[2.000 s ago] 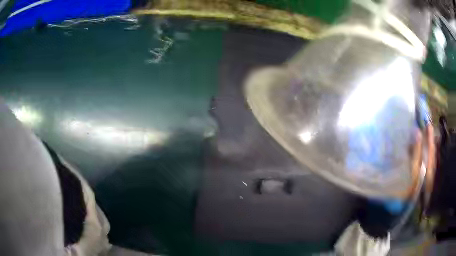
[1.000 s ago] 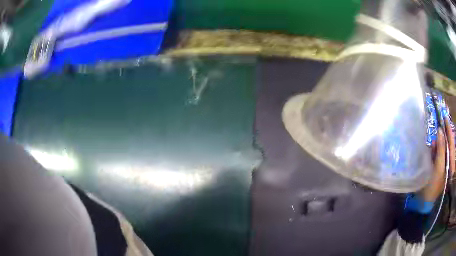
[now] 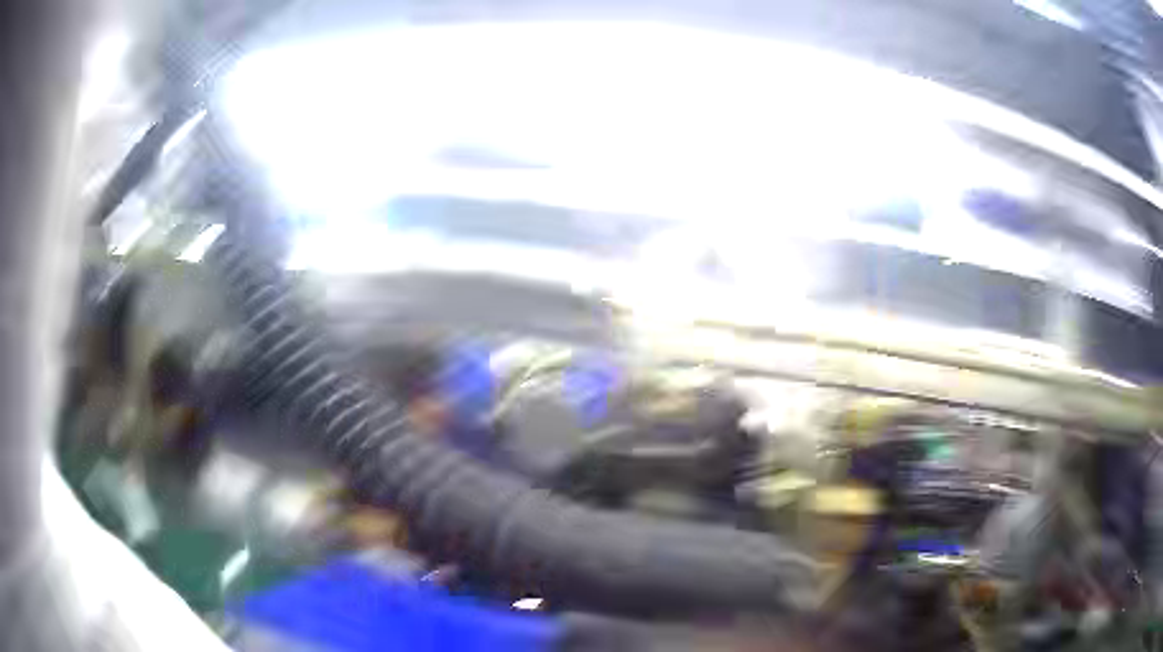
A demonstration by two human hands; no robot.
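Observation:
Neither of my hands can be made out; the frame is heavily blurred. Nearest in front of me is a thick dark ribbed extraction hose (image 3: 510, 522). It runs from the upper left down to the lower middle and right. A blue sheet (image 3: 395, 611) lies below it at the bottom edge. A blurred pale shape (image 3: 115, 573) fills the left edge; I cannot tell what it is.
Bright overhead lights (image 3: 574, 115) fill the upper part. A pale horizontal rail (image 3: 893, 369) crosses the right half. Blurred equipment stands beneath it at the right. A green surface (image 3: 191, 560) shows at the lower left.
The view has swung up from the bench to the lights and hose. The clear hood, the mat and my right hand, seen before at the right, are no longer in view.

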